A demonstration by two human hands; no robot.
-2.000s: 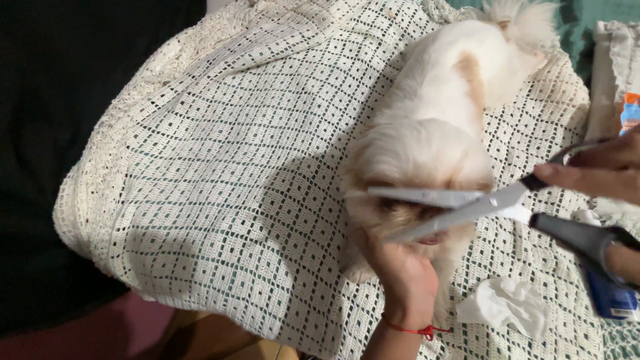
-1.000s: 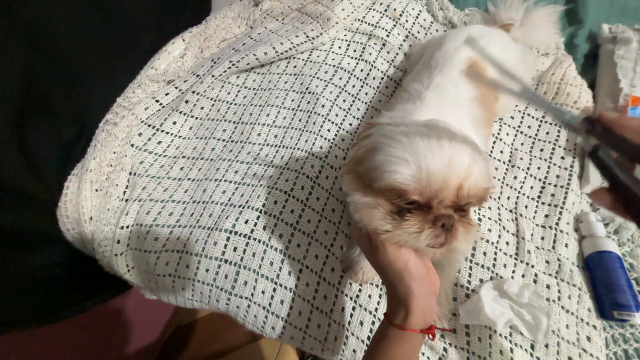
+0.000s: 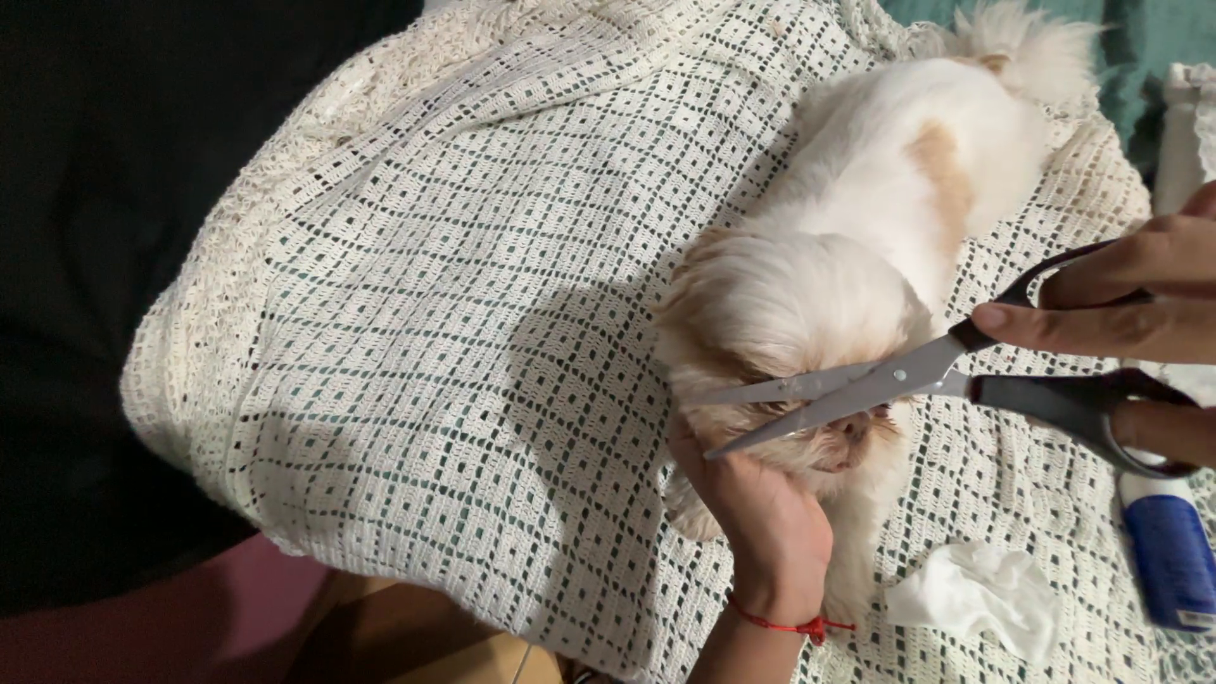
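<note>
A small long-haired dog [image 3: 788,294], white with tan patches, lies on a cream crocheted blanket [image 3: 427,285], its head toward me. My left hand [image 3: 769,513], with a red string bracelet [image 3: 812,627] at the wrist, cups the dog's chin and cheek from below. At the right edge my right hand [image 3: 1130,294] has its fingers in the black handles of a pair of scissors [image 3: 900,376]. The blades are slightly apart and point left, across the view of the dog's eyes and muzzle. Whether they touch the fur cannot be told.
A crumpled white tissue [image 3: 978,594] lies right of the dog's front leg. Beyond it is a blue bottle with a white top [image 3: 1168,560], partly behind the right hand. A white package [image 3: 1183,142] lies at the upper right. Tiled floor [image 3: 427,627] shows below the blanket's edge.
One second ago the scissors were off the dog's face, blurred at the upper right; my right hand has brought them back left over it. My left hand stays under the chin.
</note>
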